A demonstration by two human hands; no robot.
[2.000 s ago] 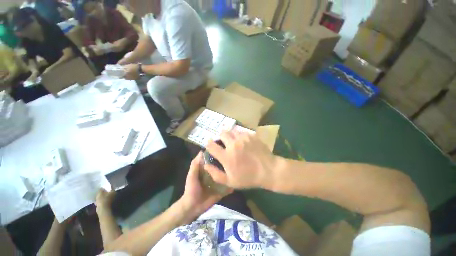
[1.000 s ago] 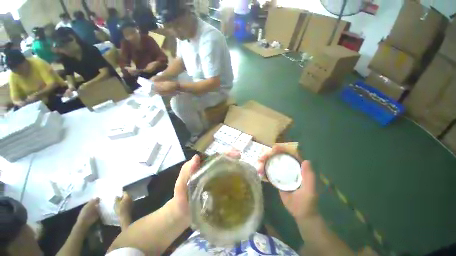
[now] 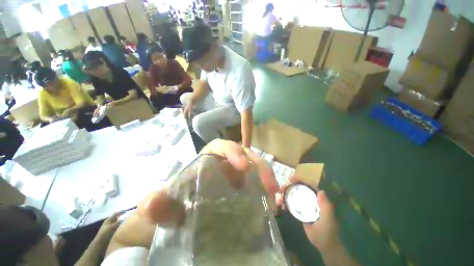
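A clear faceted drink jar (image 3: 228, 223) with yellow-brown liquid is very close to the camera at the lower centre, tilted up and partly blurred. My left hand (image 3: 228, 156) is wrapped around it, with fingers over its far side and the thumb at its left. My right hand (image 3: 323, 221) is lower right of centre and holds the round pale jar lid (image 3: 302, 202) with a dark rim, its face towards the camera. The jar hides the lap and part of the shipping carton.
An open shipping carton (image 3: 286, 143) with white boxes stands behind the jar. The white table (image 3: 124, 192) at left bears small boxes and a white pile. A seated person (image 3: 228, 78) reaches towards the carton; a neighbour is at lower left. A blue crate (image 3: 406, 122) lies right.
The jar has been opened, the lid moved off to the right, and the jar raised and tilted towards the camera. The view has tipped up. The seated person's arm has lowered towards the carton.
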